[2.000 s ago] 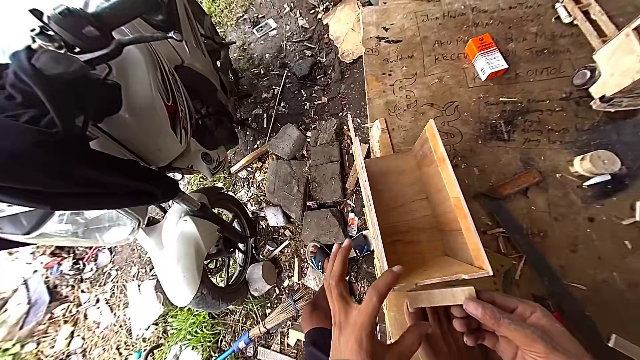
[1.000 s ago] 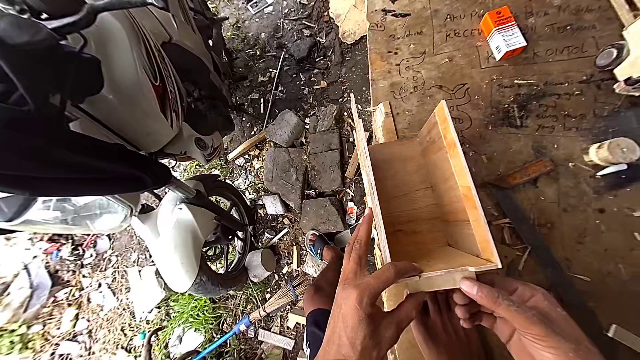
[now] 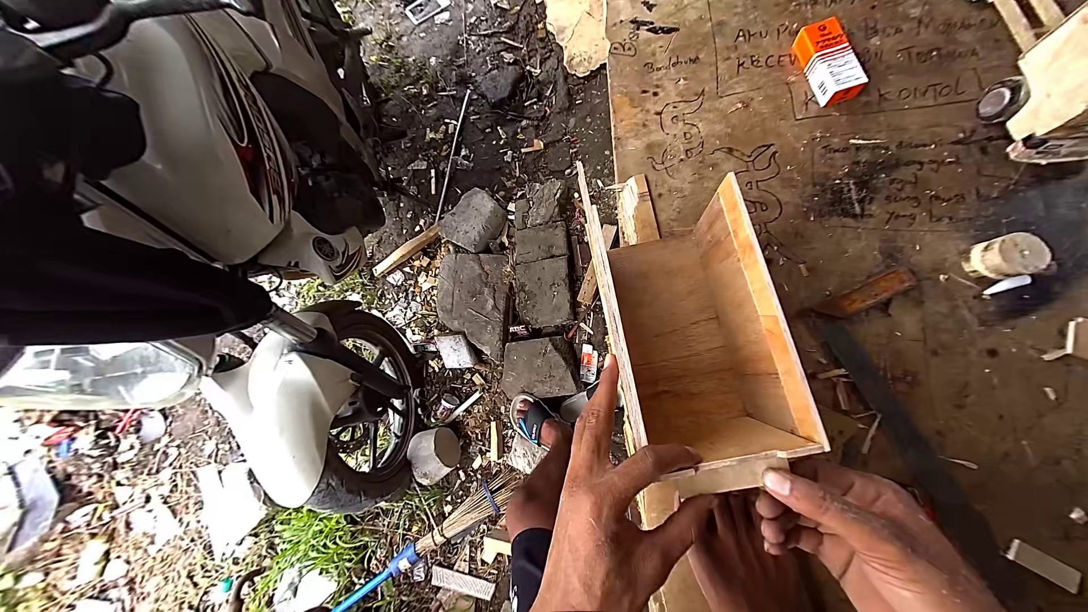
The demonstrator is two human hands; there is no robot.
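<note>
An open plywood box [image 3: 680,340] lies on the wooden work surface, its near end toward me. A small flat wooden strip [image 3: 733,478] lies against the outer face of that near end, along its edge. My right hand [image 3: 850,518] pinches the strip's right end between thumb and fingers. My left hand [image 3: 608,501] is spread around the box's near left corner, one finger along the left side panel, another on the near edge, and its thumb close to the strip. Whether the left thumb presses the strip cannot be told.
An orange and white carton [image 3: 829,61], a handsaw [image 3: 901,425], a wooden cylinder [image 3: 1010,255] and offcuts lie on the plywood surface [image 3: 901,178]. To the left, on littered ground, are a motorcycle [image 3: 280,416], stone blocks [image 3: 541,280], a broom [image 3: 463,514] and my sandalled foot [image 3: 535,421].
Two seconds ago the strip was held slightly off the box's near end; now it lies against it. My left hand has closed in around the box's corner.
</note>
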